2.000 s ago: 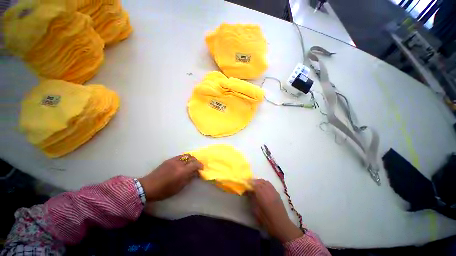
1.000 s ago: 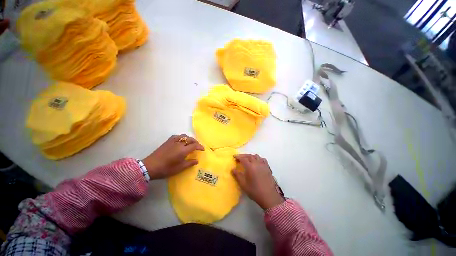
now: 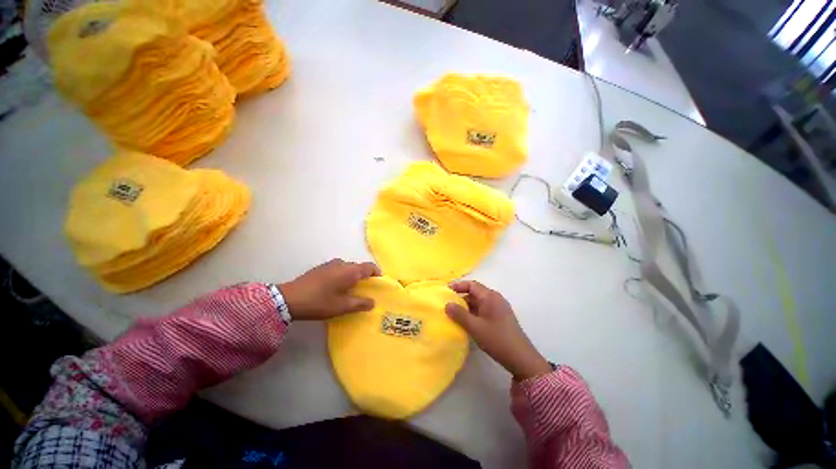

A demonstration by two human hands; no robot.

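Observation:
A yellow fabric piece [image 3: 394,374] lies flat in front of me, its woven label [image 3: 401,325] facing up near the middle. My left hand [image 3: 332,291] rests on its upper left edge, fingertips on the cloth. My right hand [image 3: 490,328] holds its upper right edge between thumb and fingers. The piece's top edge touches a second yellow piece [image 3: 431,247], which has a gathered fold and a label. A small pile of yellow pieces [image 3: 477,114] lies beyond it. No tool shows in either hand.
Tall yellow stacks [image 3: 165,96] and a lower stack [image 3: 137,224] stand on the left. On the right of the white table lie a white box with a black block [image 3: 588,188], a thin cord, a beige webbing strap [image 3: 653,234] and black fabric [image 3: 784,403].
The yellow piece, folded two seconds ago, was opened flat with its label up. Since one second ago, the view has shifted slightly; both hands remain at the piece's upper edge.

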